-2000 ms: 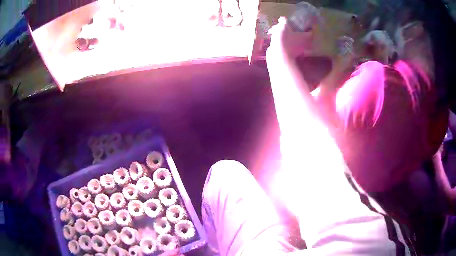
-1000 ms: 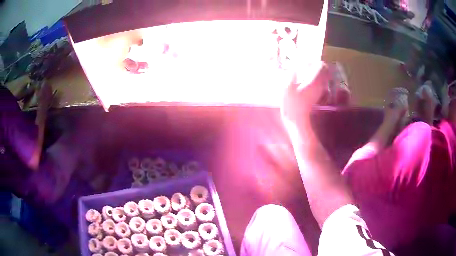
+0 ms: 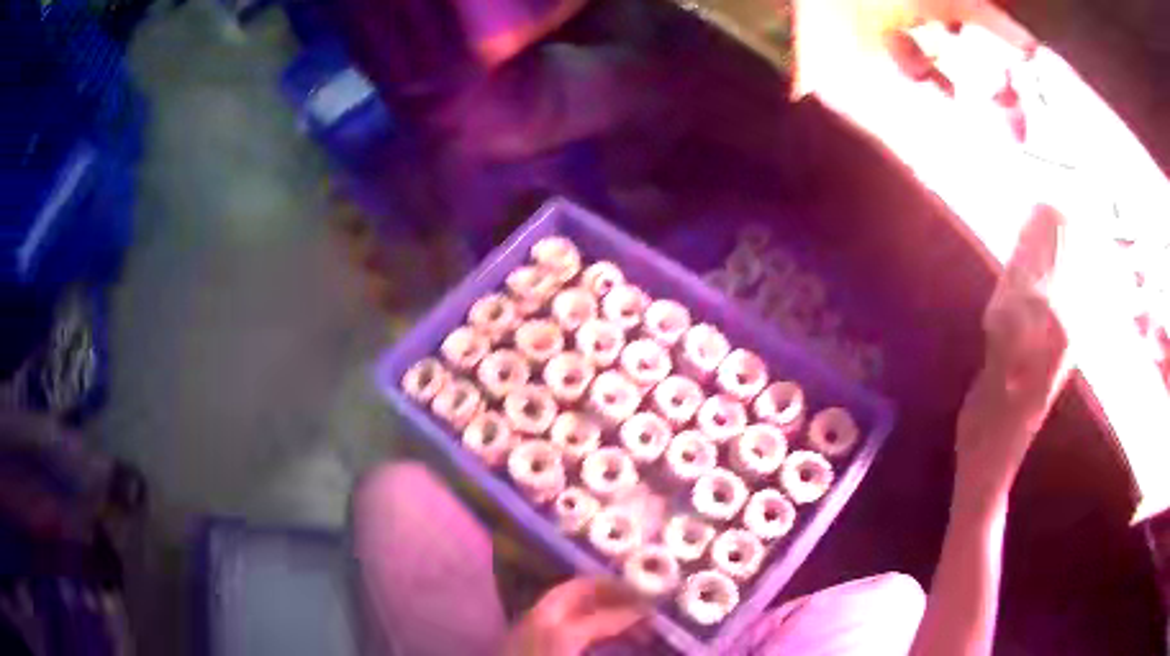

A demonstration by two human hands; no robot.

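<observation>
A purple-blue crate [image 3: 477, 481] sits by my knees, tilted in view, with rows of upright hollow cylindrical parts [image 3: 690, 454] in white, bumpy-rimmed foam-net sleeves. A gap shows among the parts near the crate's near side. My left hand [image 3: 584, 618] is at the crate's near rim, cut off by the bottom edge; its fingers are blurred and their hold is unclear. My right hand [image 3: 1026, 314] is at the near edge of the glaring lit panel [image 3: 1091, 244]; glare washes out its fingertips, and no held part can be made out.
More ring-ended parts [image 3: 783, 295] show dimly beyond the crate. A pale-bottomed blue crate [image 3: 276, 596] is on the floor at lower left. Blue crates [image 3: 64, 167] stand at far left beside the grey floor [image 3: 225, 308]. A person's blurred arm [image 3: 513, 19] shows at the top.
The view has swung left and down, so the crate is now central and the lit panel is at the right. My left hand now shows at the crate's near rim.
</observation>
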